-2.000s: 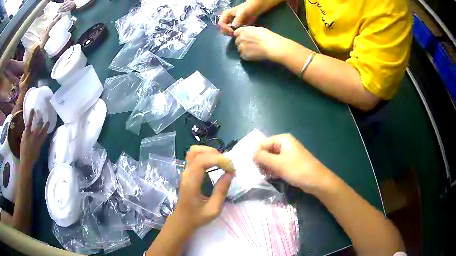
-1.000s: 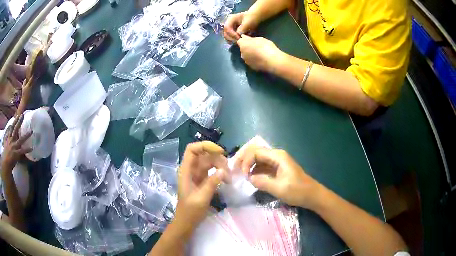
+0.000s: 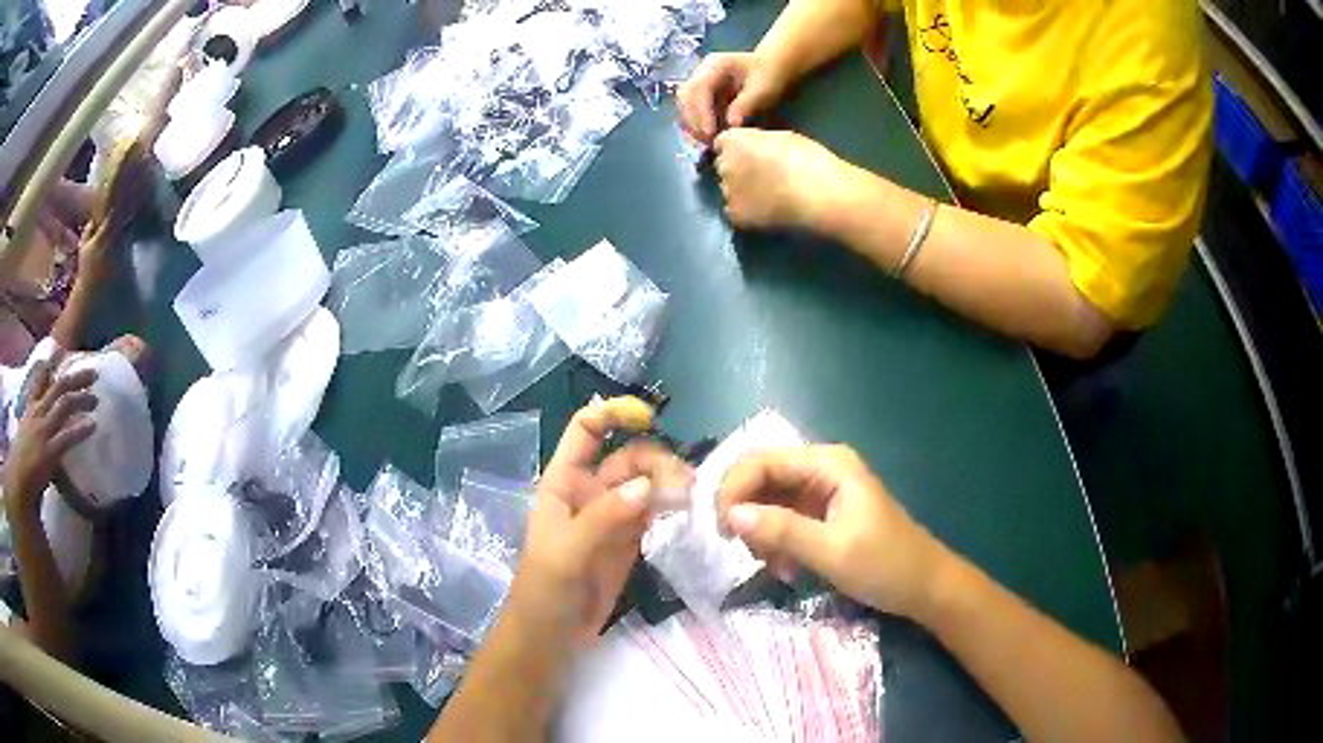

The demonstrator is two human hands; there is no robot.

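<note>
My left hand (image 3: 592, 530) and my right hand (image 3: 834, 520) are close together above the near part of the table. A whitish clear bag (image 3: 704, 549) hangs between them, pinched in the fingertips of both hands. A yellowish cover is on a left fingertip. What is inside the bag cannot be told. A flat stack of bags with pink-red lines (image 3: 740, 671) lies just below my hands at the table's near edge. Black cables (image 3: 653, 399) lie behind my left hand, mostly hidden by it.
Crinkled clear bags lie in heaps at left (image 3: 399, 544) and far side (image 3: 508, 80), with several bags (image 3: 602, 308) between. White round parts (image 3: 206, 573) stand at left. A person in a yellow T-shirt (image 3: 1074, 131) works opposite on the green table (image 3: 900, 363). Another person's hand (image 3: 51, 436) is far left.
My hands have come together on the bag, and my left finger with the yellowish cover is now raised. The view has shifted slightly. The far-left person's hand has moved over the white parts.
</note>
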